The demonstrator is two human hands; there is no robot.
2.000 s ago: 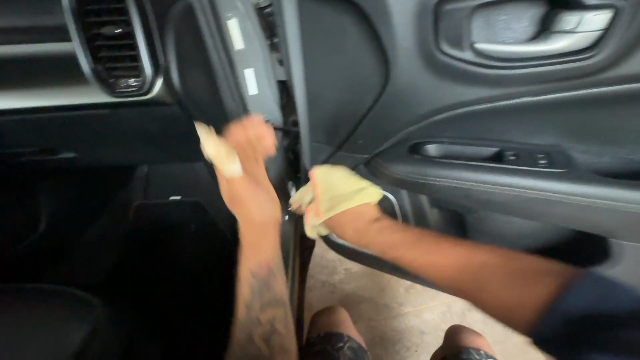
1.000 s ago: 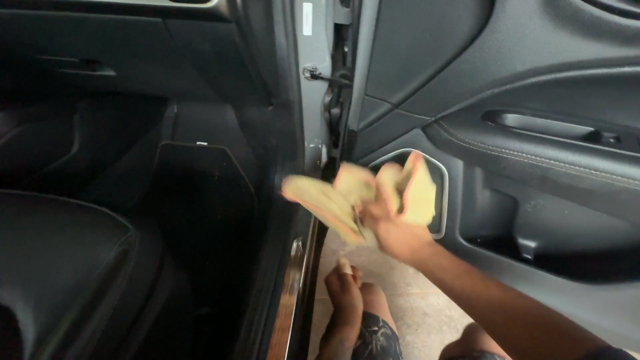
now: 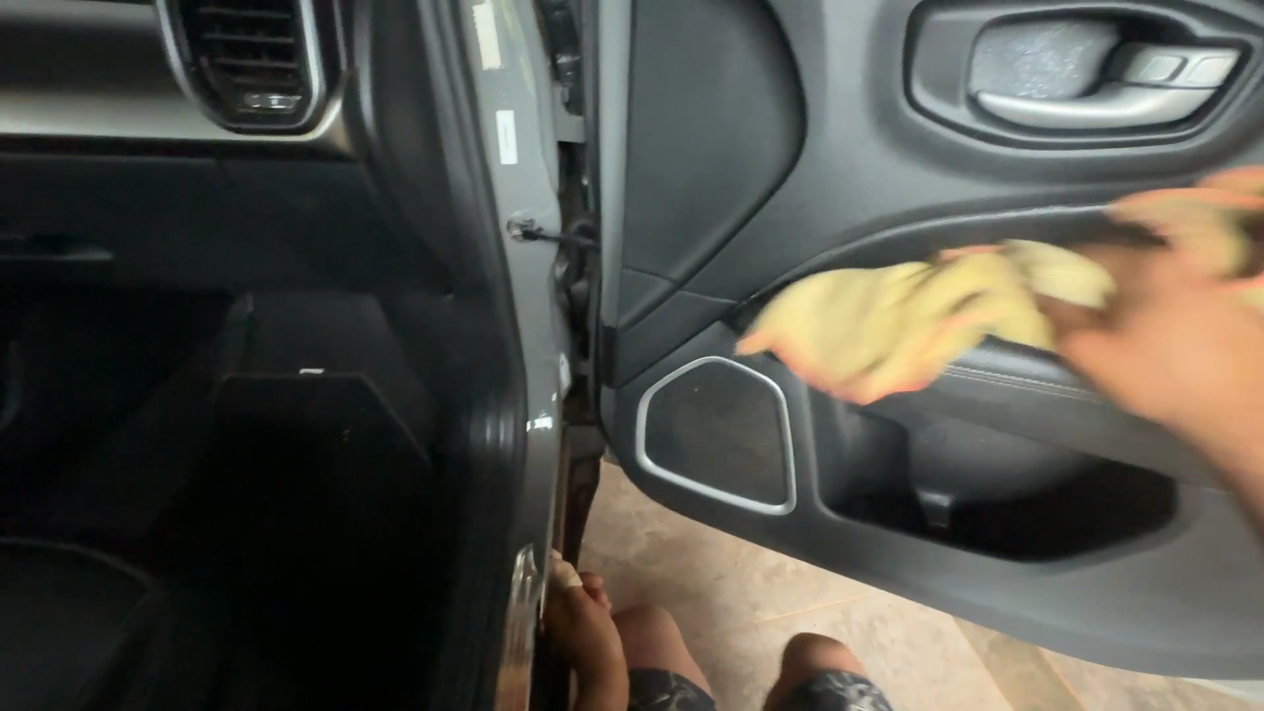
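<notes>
A pale yellow cloth [image 3: 889, 321], blurred by motion, is gripped in my right hand [image 3: 1136, 326] at the right. Cloth and hand are in front of the armrest of the black car door panel [image 3: 711, 168], below the silver inner door handle [image 3: 1106, 109]. Low in the view, my left hand [image 3: 583, 617] is beside the door sill [image 3: 518, 632]. A small pale object shows at its fingers; what it is and how firmly it is held cannot be made out.
The open door carries a speaker grille [image 3: 716, 434] and a storage pocket [image 3: 1027, 504]. A door check strap [image 3: 558, 237] joins it to the grey door pillar [image 3: 513, 178]. At left are an air vent [image 3: 247, 59], a dark footwell and a seat edge. Tiled floor [image 3: 711, 553] lies below.
My right hand and the cloth have moved from beside the speaker to the armrest and upper right. My left hand, raised near the pillar two seconds ago, is now low by the sill.
</notes>
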